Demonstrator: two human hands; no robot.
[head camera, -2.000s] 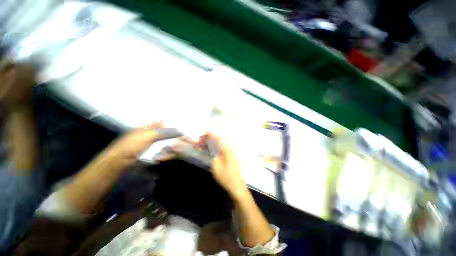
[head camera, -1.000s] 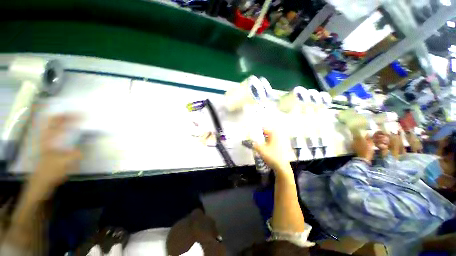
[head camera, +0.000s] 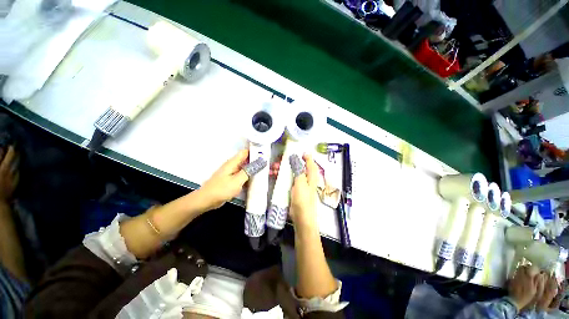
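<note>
Two cream-white hair dryers are held side by side, round dark-centred openings up and striped handle ends down. My left hand (head camera: 228, 180) grips the left hair dryer (head camera: 256, 202) by its handle, a grey finger cot on the thumb. My right hand (head camera: 304, 190) grips the right hair dryer (head camera: 281, 187) by its handle, also with a grey cot on the thumb. The two barrels are close together or touching. The fingers behind the handles are mostly hidden.
Another dryer (head camera: 146, 87) lies on the white worktop (head camera: 187, 124) at left, beside white sheets (head camera: 47, 43). A small hammer (head camera: 347, 180) lies right of my hands. Several dryers (head camera: 458, 218) stand in a row at right, near another person's hands (head camera: 530, 288). A green conveyor (head camera: 299, 56) runs behind.
My hands, apart a second ago, are now together, each holding a dryer upright side by side. The view has turned, and the row at right shows fewer dryers.
</note>
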